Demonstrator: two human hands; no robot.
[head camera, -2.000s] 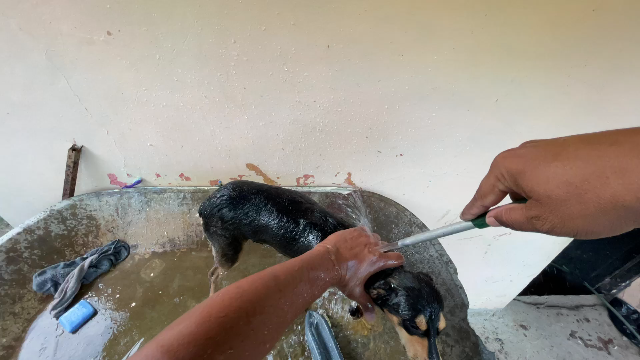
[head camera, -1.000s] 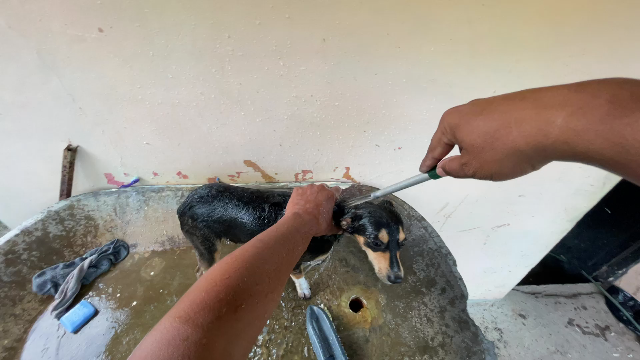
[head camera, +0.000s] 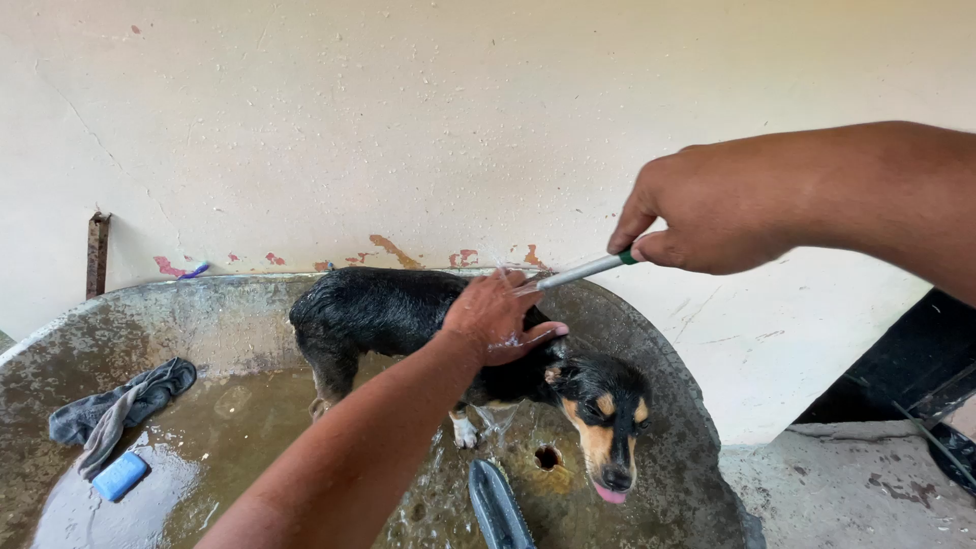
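Observation:
A wet black and tan dog (head camera: 381, 305) stands in a shallow concrete basin (head camera: 663, 335), its head low at the right and its tongue showing. Spread flat over the dog's shoulders is my left hand (head camera: 499, 316), wet and gripping nothing. My right hand (head camera: 701, 217) pinches the green end of a grey metal tube (head camera: 583, 271). Water runs from the tube's tip onto the back of my left hand and the dog's neck.
A blue bar of soap (head camera: 120, 476) and a wet grey cloth (head camera: 126, 408) lie at the basin's left. Near the dog's front paw are a drain hole (head camera: 547, 457) and a dark ridged object (head camera: 497, 507). A stained wall (head camera: 457, 137) rises behind.
The dog's head has dropped lower since one second ago, and its tongue now shows. My left hand has gone from gripping the scruff to lying spread over the shoulders.

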